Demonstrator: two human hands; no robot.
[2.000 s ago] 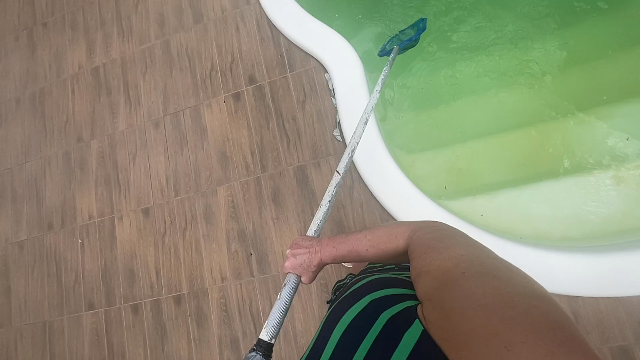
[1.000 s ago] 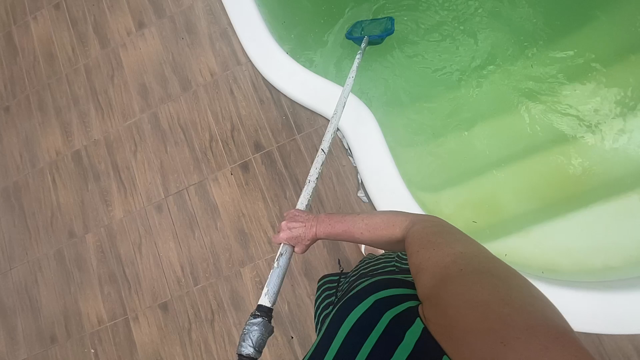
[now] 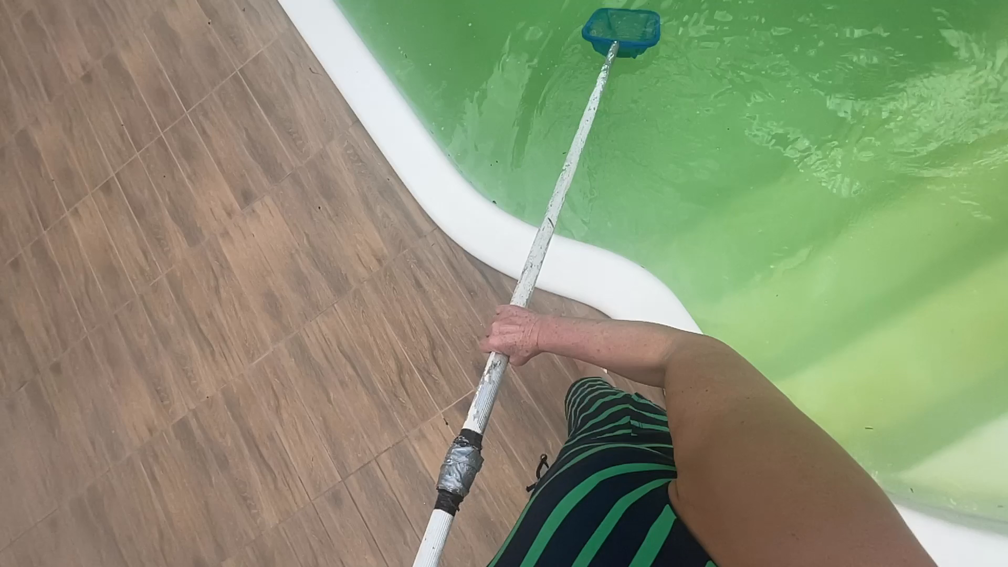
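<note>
My right hand (image 3: 513, 335) is closed around a worn white telescopic pole (image 3: 551, 205), below its middle. Silver and black tape (image 3: 459, 470) wraps the pole beneath the hand. At the pole's far end, a blue skimmer net (image 3: 621, 30) rests at the surface of the green pool water (image 3: 669, 181). The pole slants over the white pool rim, and its lower end runs out of the picture at the bottom. My left hand is outside the view.
A smooth white curved pool rim (image 3: 472, 213) separates the water from the brown wood-look floor tiles (image 3: 197, 299). Pale steps show through the water at the right. My green-and-black striped clothing (image 3: 614, 488) is at the bottom.
The view has shifted, with more of the taped joint and lower pole now showing. The skimmer net has moved through the water, with ripples around it. My right hand keeps its hold on the pole.
</note>
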